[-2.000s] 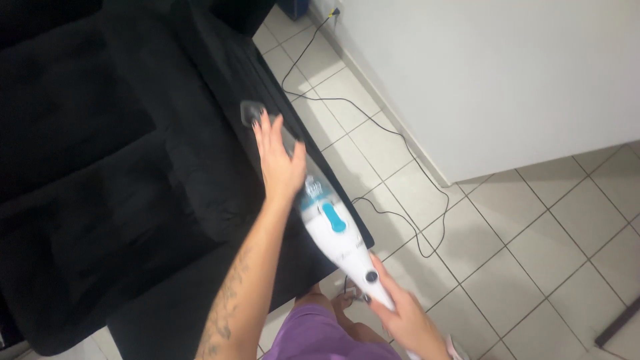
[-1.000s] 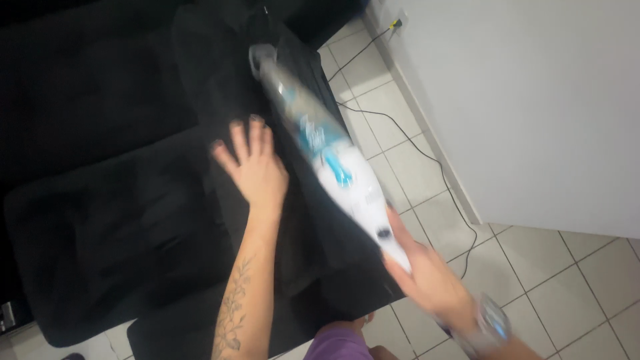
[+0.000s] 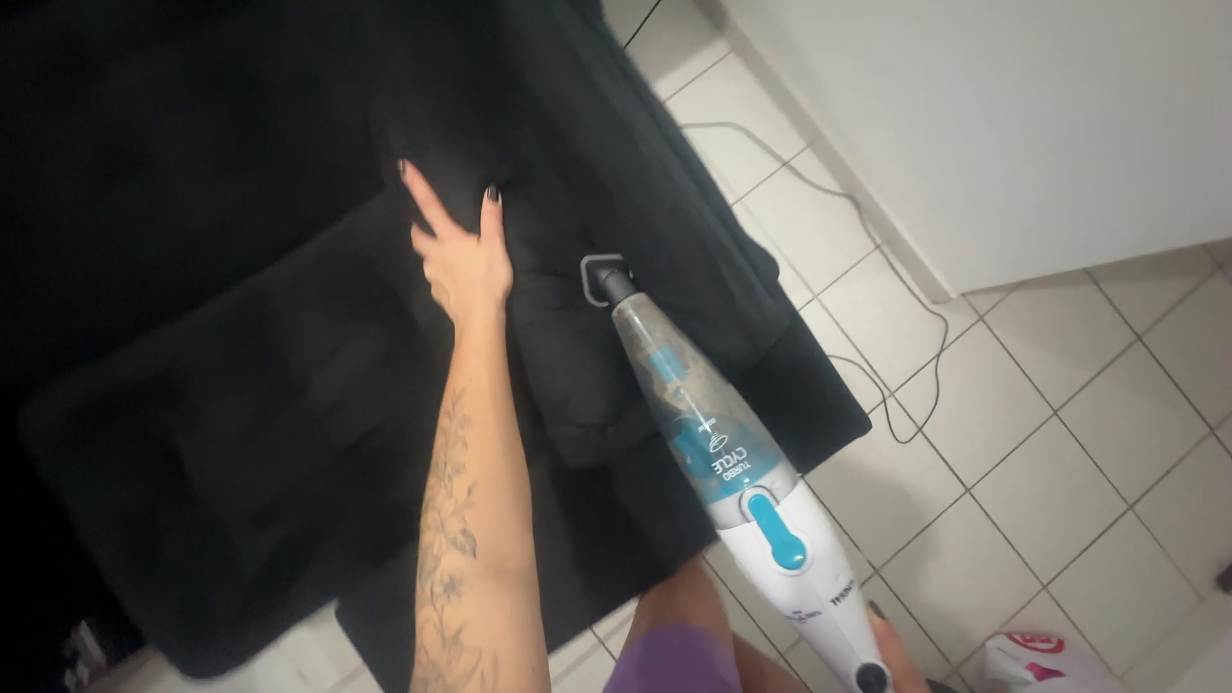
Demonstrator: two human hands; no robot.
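My right hand (image 3: 900,650), mostly cut off at the bottom edge, grips the handle of a white and blue handheld vacuum cleaner (image 3: 784,539). Grey debris shows through its clear dust container. The dark nozzle (image 3: 608,279) is at the armrest of a black fabric sofa (image 3: 241,404); whether it touches is hard to tell. Left of the nozzle, my left hand (image 3: 467,255) rests on the black upholstery with fingers spread, holding nothing.
A thin power cord (image 3: 938,337) winds over the tiled floor (image 3: 991,414) right of the sofa. Beyond it stands a white wall (image 3: 1011,125). A white bag with pink print (image 3: 1044,664) lies at the lower right. My legs are beside the sofa's near edge.
The vacuum cleaner has moved back toward me, its nozzle now nearer the armrest's front. My left hand, on the vacuum's front part two seconds ago, has let go and lies on the sofa.
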